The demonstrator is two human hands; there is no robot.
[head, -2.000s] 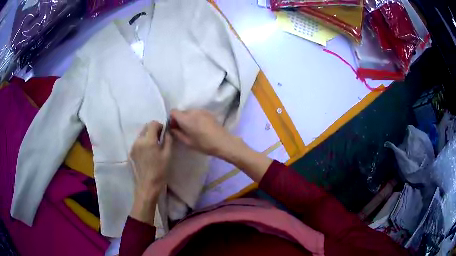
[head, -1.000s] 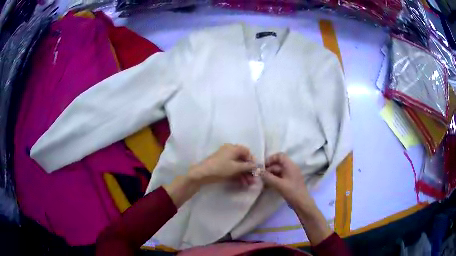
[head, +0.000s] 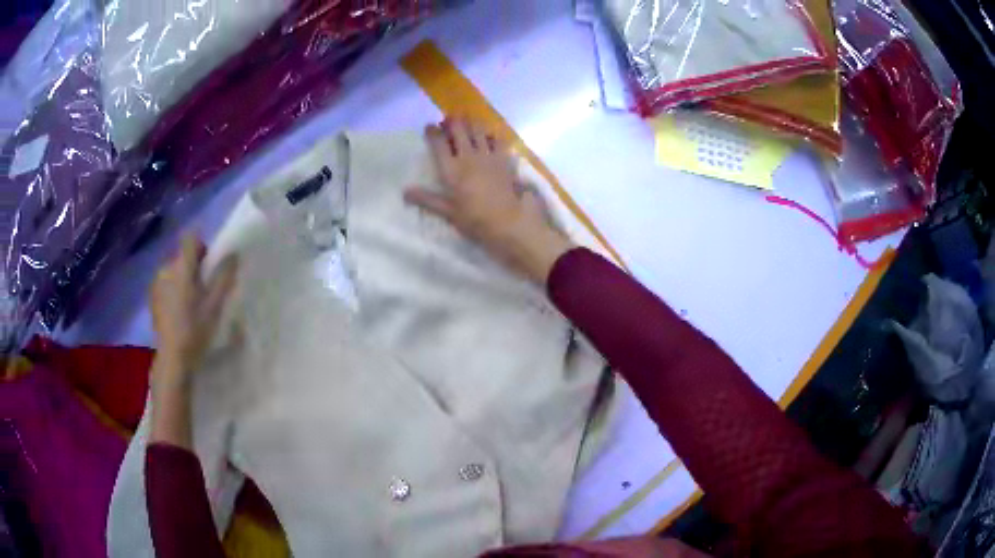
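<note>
A cream-white coat (head: 316,381) lies front up on the white table, its dark neck label (head: 309,185) and a white tag (head: 337,277) showing in the neck opening. Two round shiny buttons (head: 400,489) sit low on its front. My left hand (head: 191,305) lies at the coat's left shoulder edge with fingers apart. My right hand (head: 480,185) lies flat with spread fingers on the other shoulder. Neither hand visibly grips the cloth. The coat's lower part is cut off by the frame.
Magenta cloth (head: 55,458) and red cloth (head: 115,381) lie at the left. Plastic-wrapped garments (head: 175,65) line the back left. Bagged garments (head: 720,49) lie over a yellow printed sheet (head: 715,150) at the upper right, near a thin red cord (head: 813,216). Orange tape (head: 835,327) marks the table edge.
Both hands have left the coat's front closure and moved up to the shoulders, with fingers now spread. The two buttons are now visible. The camera view has turned and shifted.
</note>
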